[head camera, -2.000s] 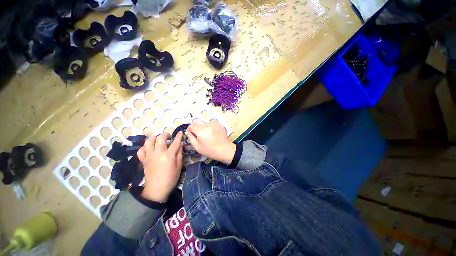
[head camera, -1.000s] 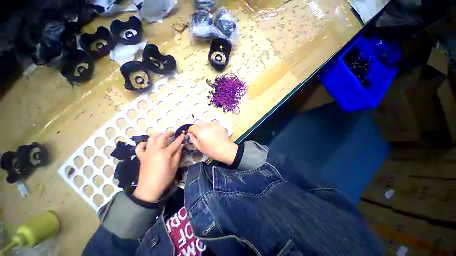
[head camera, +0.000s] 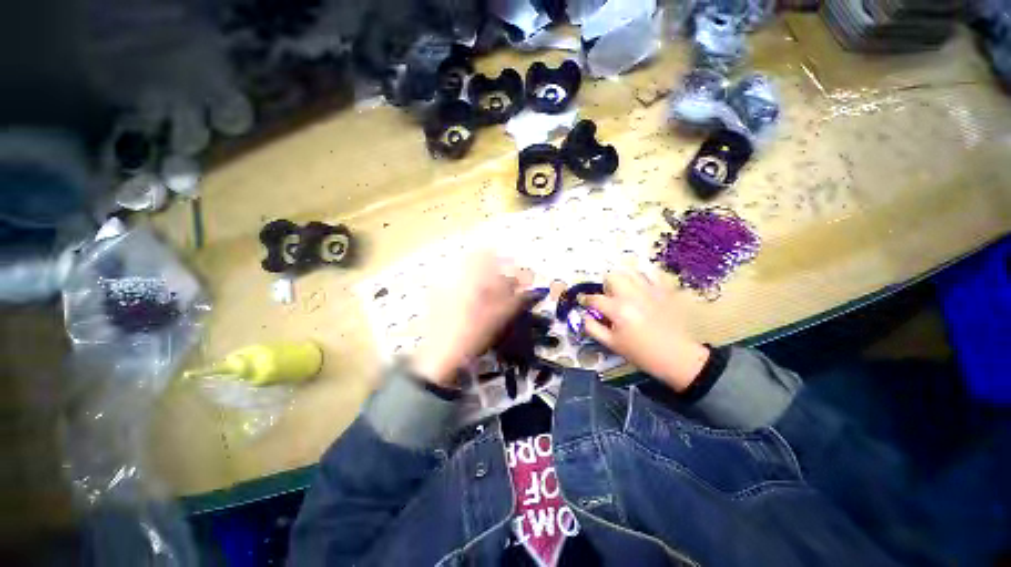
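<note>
My right hand (head camera: 649, 329) holds a black cup-shaped housing (head camera: 573, 301) over the white perforated tray (head camera: 388, 316). Its thumb and fingers are at the housing's rim. My left hand (head camera: 475, 316) is blurred, just left of the housing, above a heap of small black inserts (head camera: 521, 346). Something dark shows by its fingertips, but I cannot tell if it is gripped. A loose purple pile (head camera: 710, 246) of small thin parts lies right of the tray.
Several black housings (head camera: 540, 174) stand behind the tray, and two more (head camera: 333, 246) at left. A yellow squeeze bottle (head camera: 277, 362) lies front left. A clear bag with dark contents (head camera: 139, 305) is far left. Wrapped parts (head camera: 726, 102) are behind. A blue bin (head camera: 981, 321) is at the right edge.
The view has swung left, bringing in the clear bag and the whole bottle. My left hand has moved a little away from the housing and blurred. My right hand stays at the housing.
</note>
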